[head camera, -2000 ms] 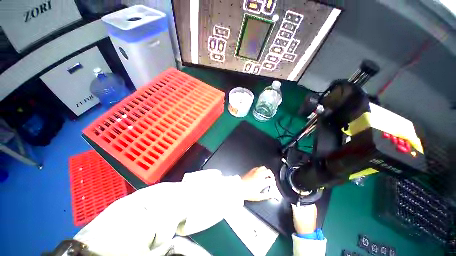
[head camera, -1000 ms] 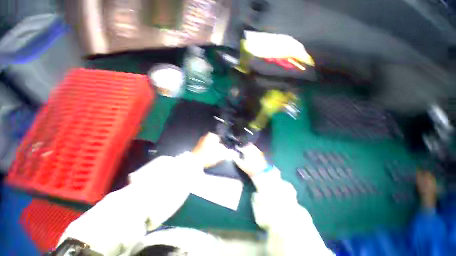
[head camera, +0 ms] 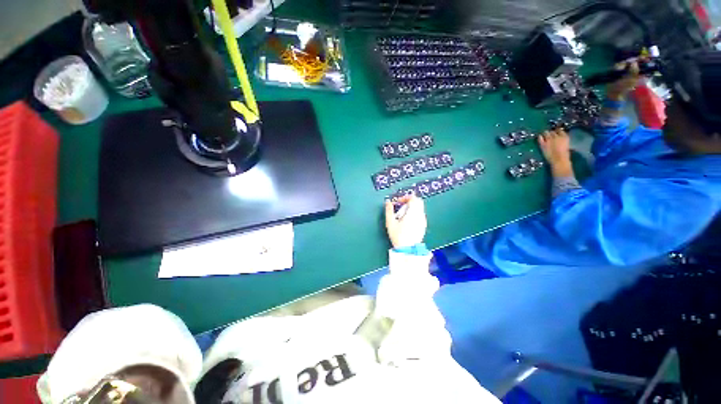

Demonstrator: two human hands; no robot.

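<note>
Small dark camera modules with pale centres (head camera: 413, 169) lie in three rows on the green mat, right of the microscope base. My right hand (head camera: 407, 222) is at the left end of the nearest row, fingertips at a module there. Whether the fingers grip it is too small to tell. My left hand is not in view; only its white sleeve (head camera: 118, 339) shows at the lower left. The black microscope head (head camera: 209, 130) stands over the flat base plate (head camera: 292, 173), with a bright light spot below it.
A red slotted tray (head camera: 24, 237), phone-like dark rectangle (head camera: 79, 264), swab tub (head camera: 71, 91) and clear bottle (head camera: 118, 59) are at left. A paper sheet (head camera: 229, 256) lies before the base. Wire bag (head camera: 304, 59) and blister trays (head camera: 435, 71) are behind. A blue-sleeved coworker (head camera: 585, 221) works at right.
The view has swung right. My right hand has moved from beneath the microscope to the module rows. My left hand has gone out of view.
</note>
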